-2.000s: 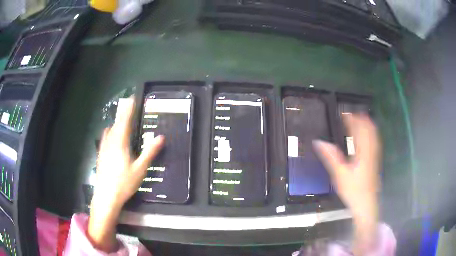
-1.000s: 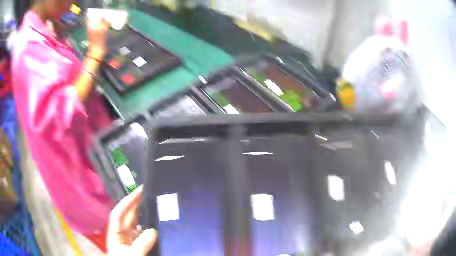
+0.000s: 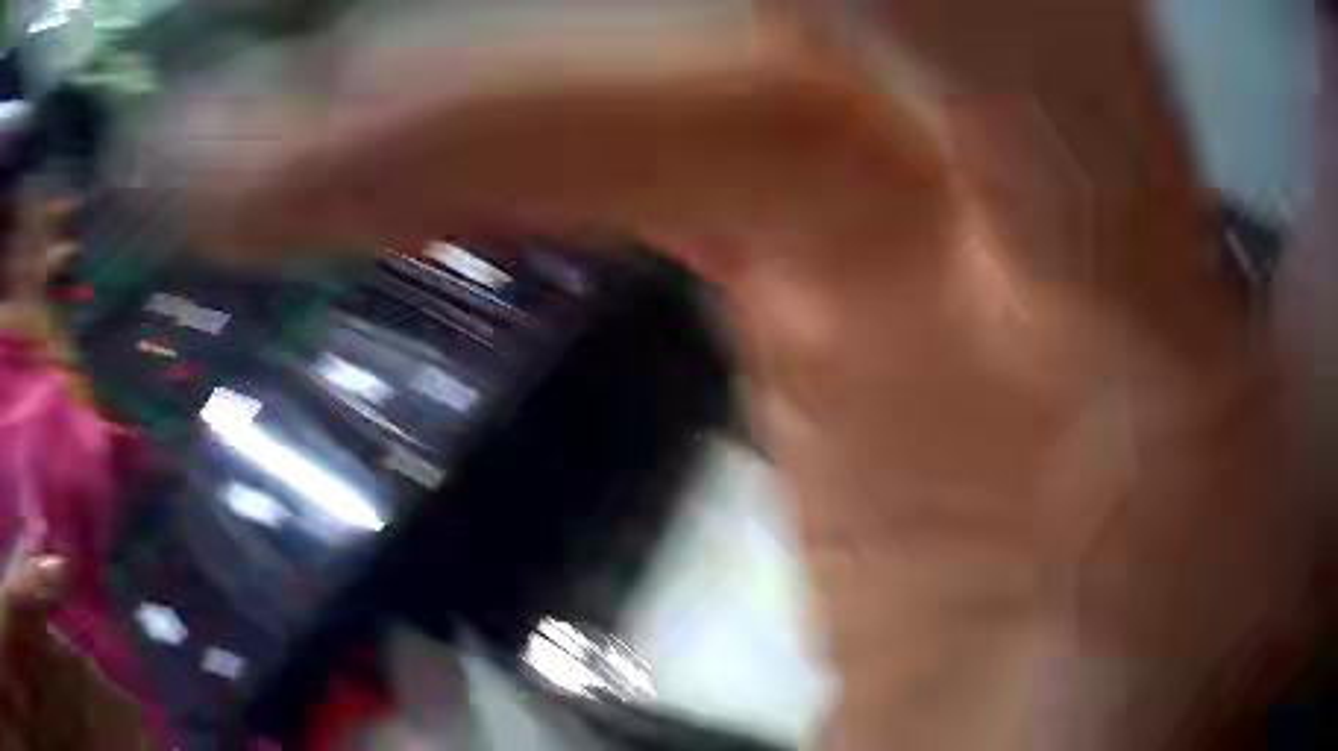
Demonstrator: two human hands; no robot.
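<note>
A large blurred hand, very close to the camera, covers the top and right of the view. It comes in from the right, so it looks like my right hand (image 3: 939, 367); one finger or the thumb stretches left across the top. Whether it holds anything cannot be seen. My left hand is not in view. Below the stretched finger, dark trays (image 3: 316, 426) of phones lie slanted at left, with small white rectangles and a bright glare streak on them. Blur hides the screens.
A person in pink clothing (image 3: 66, 484) is at the left edge, with part of a hand low there. A black area (image 3: 587, 440) lies right of the trays. A whitish surface (image 3: 734, 587) and a shiny crinkled patch (image 3: 580, 660) show below it.
The camera view has swung and tilted. The tray gripped by my left hand one second ago is no longer clearly seen. A hand has come up close before the camera.
</note>
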